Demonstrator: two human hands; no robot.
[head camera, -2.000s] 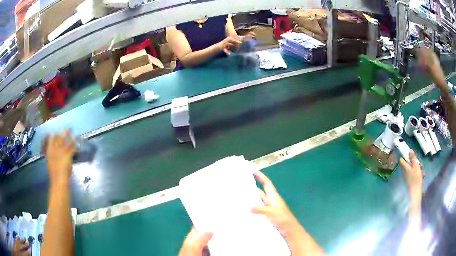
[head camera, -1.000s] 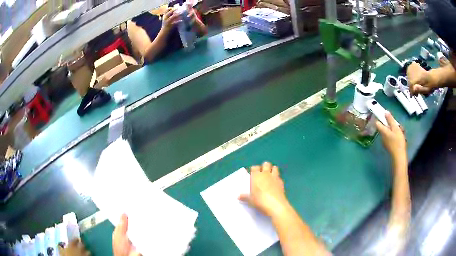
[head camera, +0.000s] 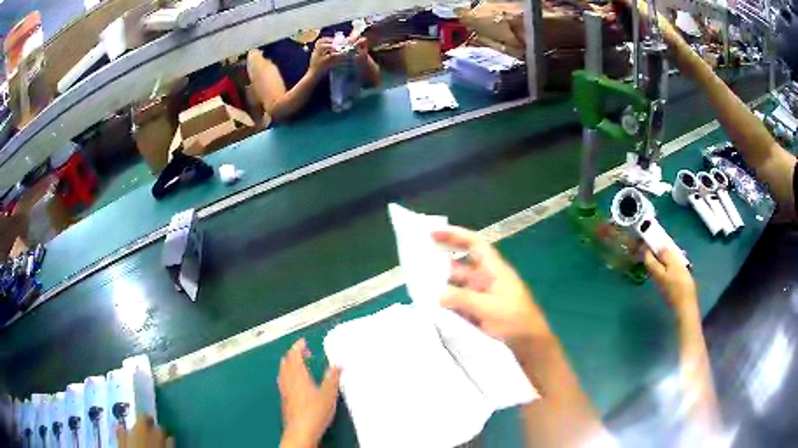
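Note:
A stack of white sheets (head camera: 394, 376) lies on the green bench top nearest me. My right hand (head camera: 486, 284) holds a white sheet (head camera: 420, 254) by its upper part, raised and bent above the stack. Its lower part spreads over the stack's right side. My left hand (head camera: 306, 394) is beside the stack's left edge with thumb and fingers apart, holding nothing. Its wrist is cut off by the bottom edge.
A green press (head camera: 604, 114) stands at right, where a coworker's hand (head camera: 674, 280) holds a white handheld device (head camera: 652, 232). A white carton (head camera: 182, 249) is on the dark belt (head camera: 289, 236). White packages (head camera: 96, 411) line the lower left beside another hand. Another person works opposite.
The lifted stack has come down at centre, and the single sheet under my right hand is gone from its spot. My right hand has a raised sheet. The coworker's device has moved off the press base.

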